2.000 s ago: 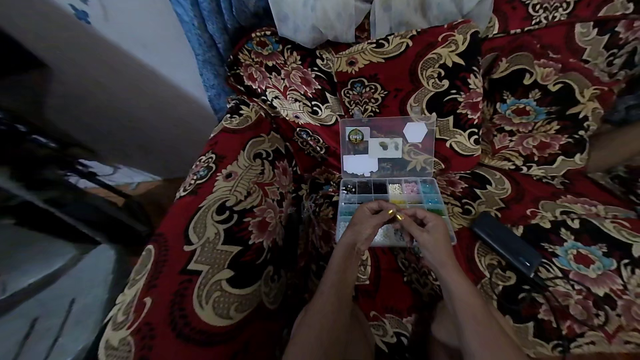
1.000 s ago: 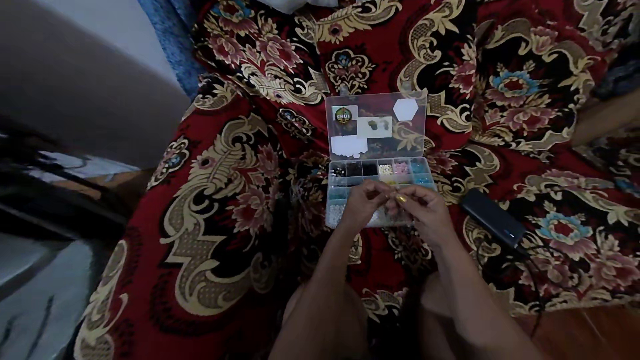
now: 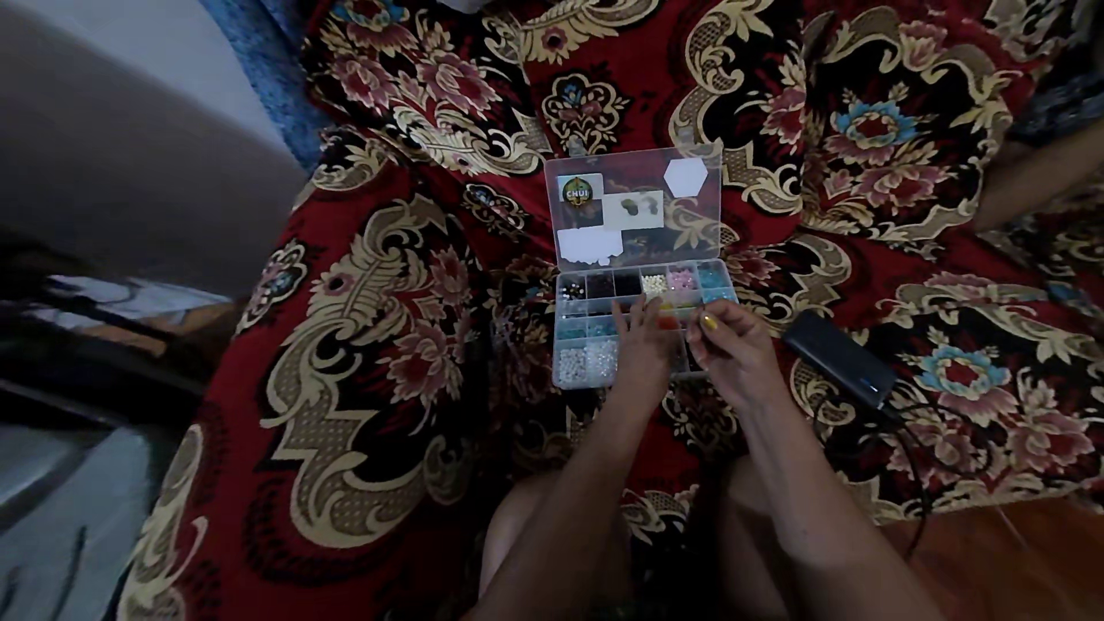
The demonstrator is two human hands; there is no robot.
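A clear plastic bead organizer box [image 3: 571,331] lies on the patterned sofa cover, its transparent lid [image 3: 634,250] raised at the back with paper pieces and a round sticker on it. Its compartments hold beads: cream beads [image 3: 655,284], pink beads [image 3: 682,279], blue beads [image 3: 713,276] and whitish beads [image 3: 573,364] among them. Over the middle of the box is my left hand [image 3: 645,349], fingers spread and fingertips at the compartments. My right hand [image 3: 733,345] is at the box's right side, thumb and forefinger pinched together; whatever is between them is too small to tell.
Right of the box, a dark power bank [image 3: 841,358] with a black cable [image 3: 912,448] lies on the red floral sofa cover [image 3: 345,388]. Another person's arm [image 3: 1044,177] reaches in at the right edge. A dark metal frame [image 3: 78,319] stands at the left, beside the wall.
My hands were together over the box in both earlier frames; now they are apart, the left with fingers spread over the compartments, the right at the box's right side.
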